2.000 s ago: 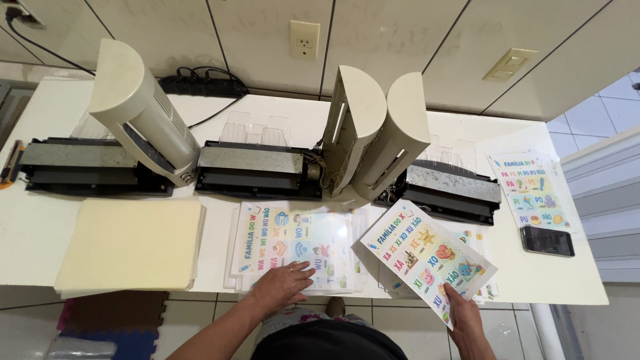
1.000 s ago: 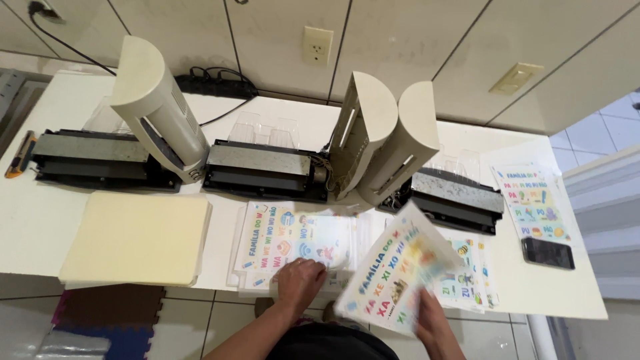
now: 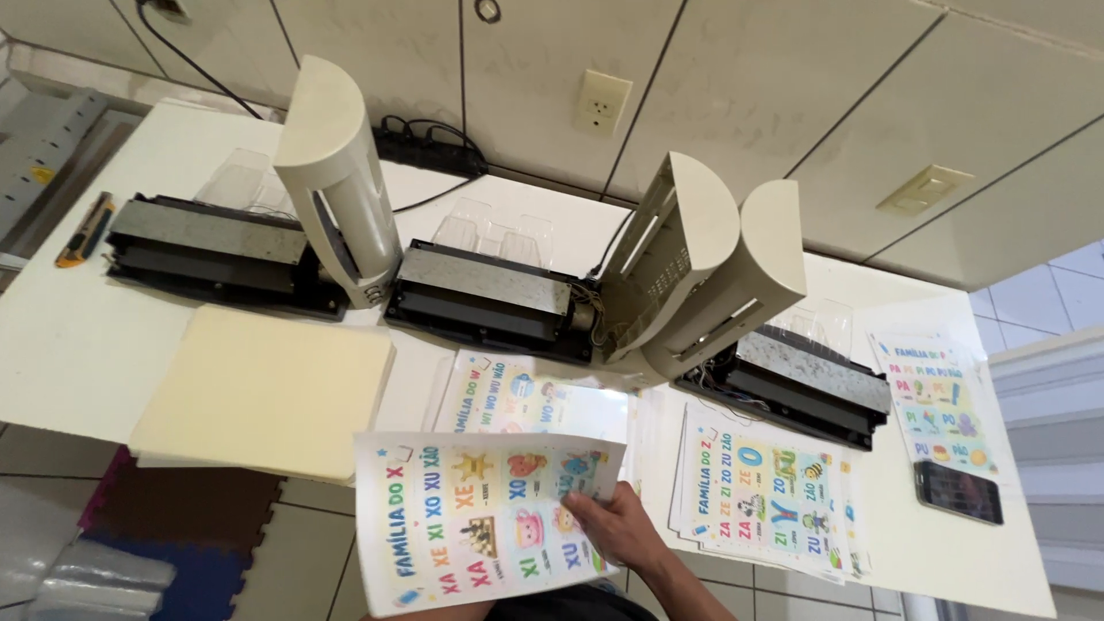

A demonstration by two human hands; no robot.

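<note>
My right hand [image 3: 614, 528] grips the right edge of a printed syllable sheet headed with X [image 3: 509, 517], thumb on top. The sheet is raised over the table's front edge and hides my left hand; only a bit of the left forearm [image 3: 431, 614] shows below it. Behind the held sheet lies a glossy laminated W sheet [image 3: 492, 388], partly covered. A stack with a Z sheet [image 3: 759, 492] on top rests to the right of my right hand.
Three opened laminating machines [image 3: 207, 259], [image 3: 492, 297], [image 3: 793, 379] stand along the table, with beige covers [image 3: 323, 121] upright among them. A cream stack [image 3: 267, 388] lies left, a utility knife [image 3: 84, 231] far left. A phone [image 3: 959, 492] touches a P sheet [image 3: 940, 397] at right.
The X sheet has moved left, from beside the W sheet to in front of it, in my right hand. The Z stack shows more fully. My left hand, earlier on the W sheet, is hidden.
</note>
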